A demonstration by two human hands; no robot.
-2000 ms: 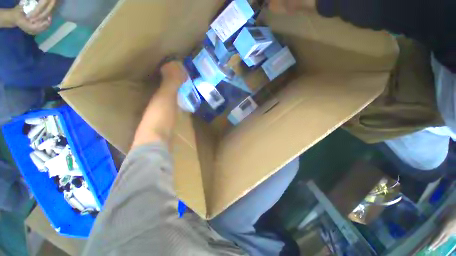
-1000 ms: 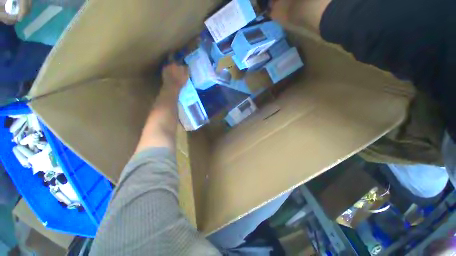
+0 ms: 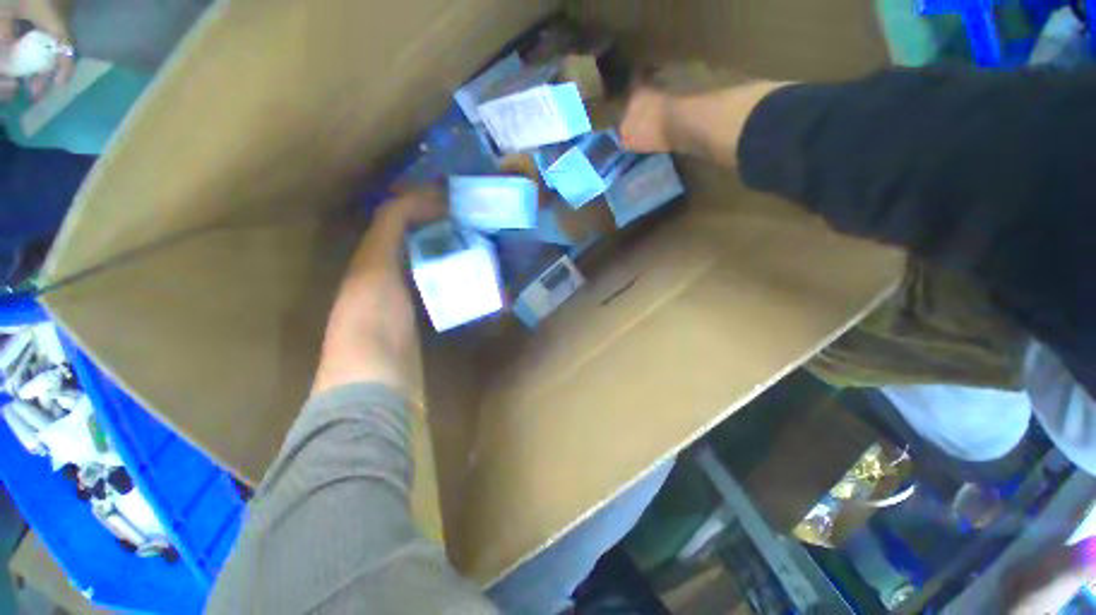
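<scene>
A large brown cardboard carton (image 3: 673, 348) stands open and tilted in front of me. Several light blue and white retail boxes (image 3: 493, 202) lie jumbled inside it. My left hand (image 3: 412, 214), at the end of a grey sleeve, reaches into the carton at the left of the boxes. Its fingers are blurred and partly hidden, so its grip cannot be told. My right hand is not in view. Another person's bare hand (image 3: 647, 120), from a black sleeve, is inside the carton at the right of the boxes.
A blue plastic bin (image 3: 180, 481) with white and dark parts stands at the left. Another person's hand holding something white (image 3: 34, 54) is at the upper left. Metal rails (image 3: 769, 529) and an open box with shiny gold pieces (image 3: 856, 487) are at the lower right.
The boxes inside have shifted, and a white-faced one has turned up beside my left hand. The other person's hand and forearm have come further into view from the top right.
</scene>
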